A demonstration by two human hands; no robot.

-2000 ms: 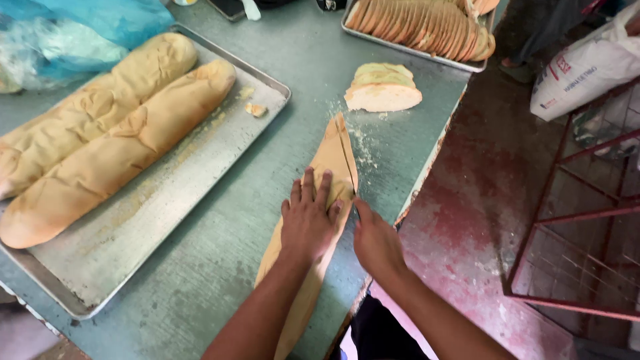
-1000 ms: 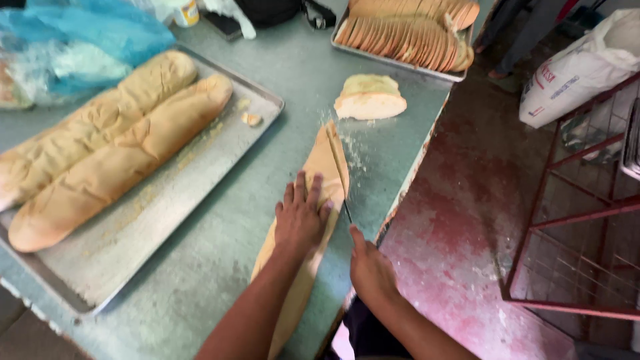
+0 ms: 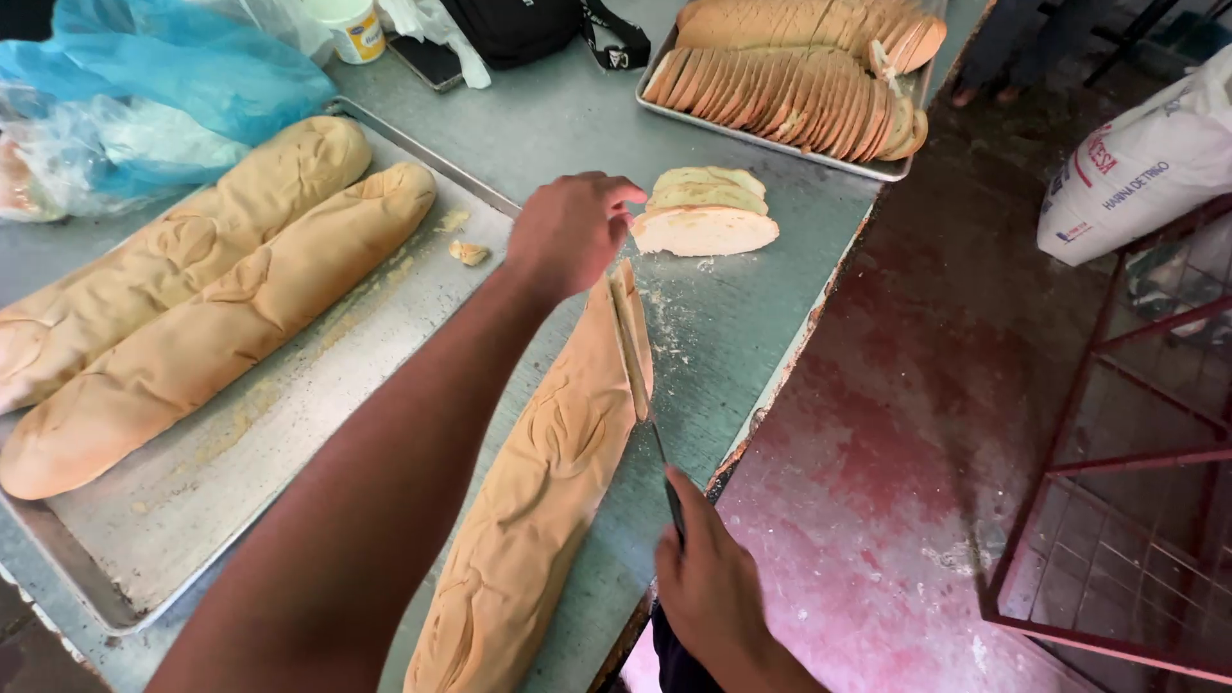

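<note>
A long bread loaf (image 3: 539,491) lies lengthwise on the green table, with a thin slice (image 3: 632,327) parted from its right side at the far end. My right hand (image 3: 707,568) grips the dark handle of a knife (image 3: 664,467); its blade meets the loaf at the base of that slice. My left hand (image 3: 577,231) is over the far tip of the loaf, fingers spread toward a few bread slices (image 3: 707,226) stacked beyond; whether it touches the tip is hidden. Crumbs lie beside the cut.
Two whole loaves (image 3: 250,298) lie on a metal tray (image 3: 289,462) at left. Another tray (image 3: 770,140) at the far edge holds sliced bread. Blue plastic bags (image 3: 192,77), a tub (image 3: 348,29) and a black bag (image 3: 520,29) stand behind. A red metal rack (image 3: 1107,462) and a white sack (image 3: 1136,164) are at right.
My left hand has lifted off the middle of the loaf and moved forward to its far tip. My right hand still holds the knife at the loaf's right side.
</note>
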